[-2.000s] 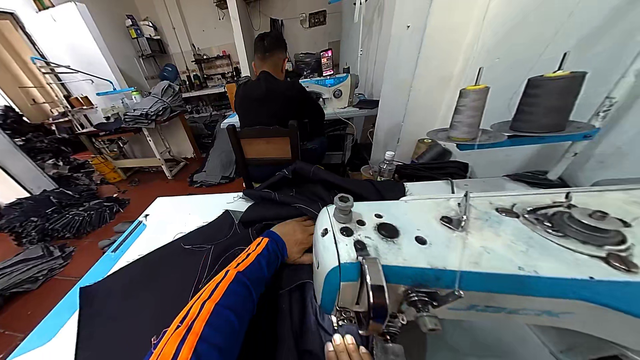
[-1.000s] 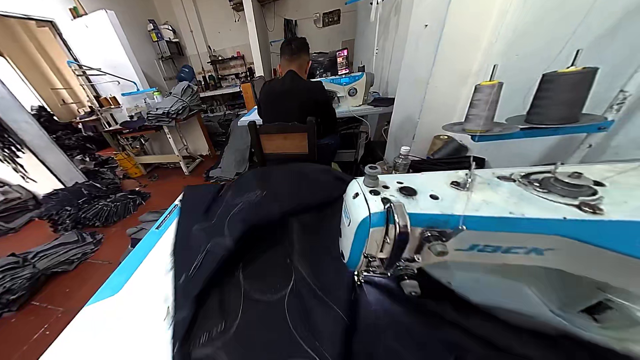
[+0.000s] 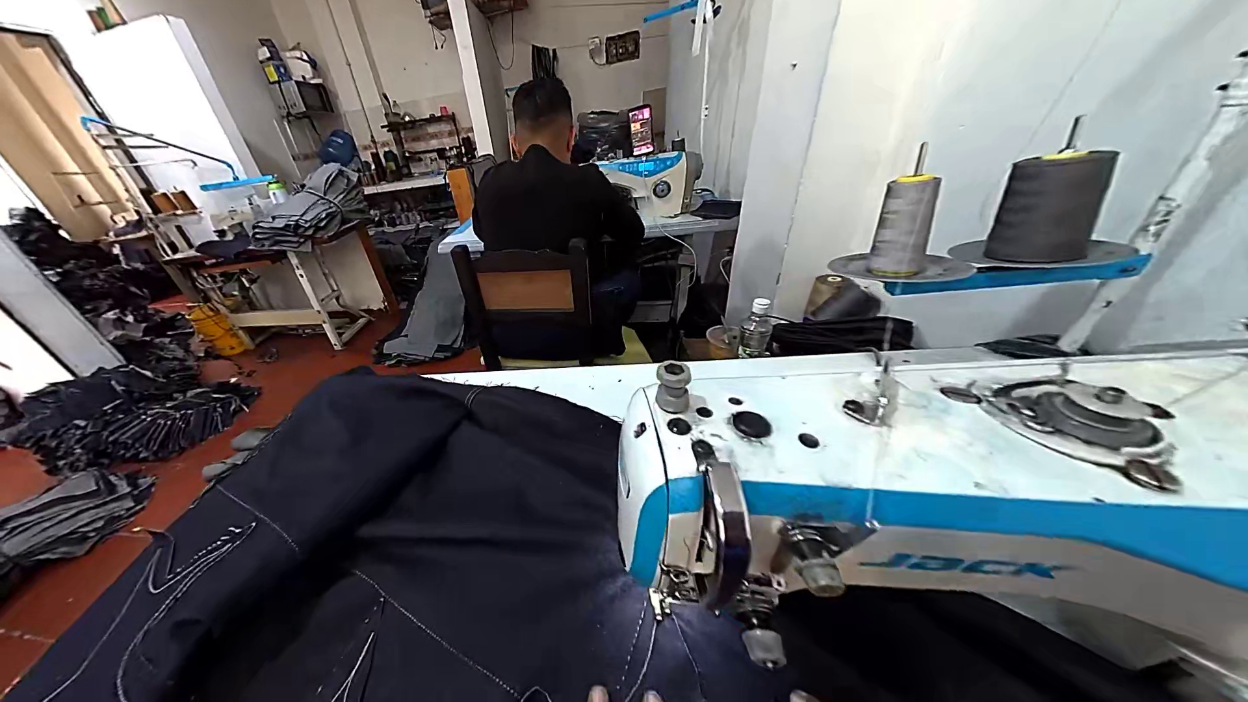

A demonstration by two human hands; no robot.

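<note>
Dark navy fabric (image 3: 468, 546) with light stitching and loose threads lies under the head of a white and blue Jack sewing machine (image 3: 975, 526). Its presser foot (image 3: 661, 600) is down at the cloth, lit by a small light. Only fingertips show at the bottom edge: those of what seems my left hand (image 3: 624, 695) touch the fabric just below the presser foot, and what seems a tip of my right hand (image 3: 803, 696) is further right. The rest of both hands is out of view, so their grip is hidden.
Two grey thread cones (image 3: 905, 224) (image 3: 1053, 207) stand on a blue holder behind the machine. Ahead, a person (image 3: 556, 195) sits on a wooden chair (image 3: 526, 304) at another sewing machine (image 3: 655, 183). Piles of dark cloth (image 3: 136, 414) lie on the red floor at left.
Two seconds ago my left arm in a striped sleeve reached over the cloth beside the machine head; it has left the view. The fabric has shifted and now spreads broadly left of the machine.
</note>
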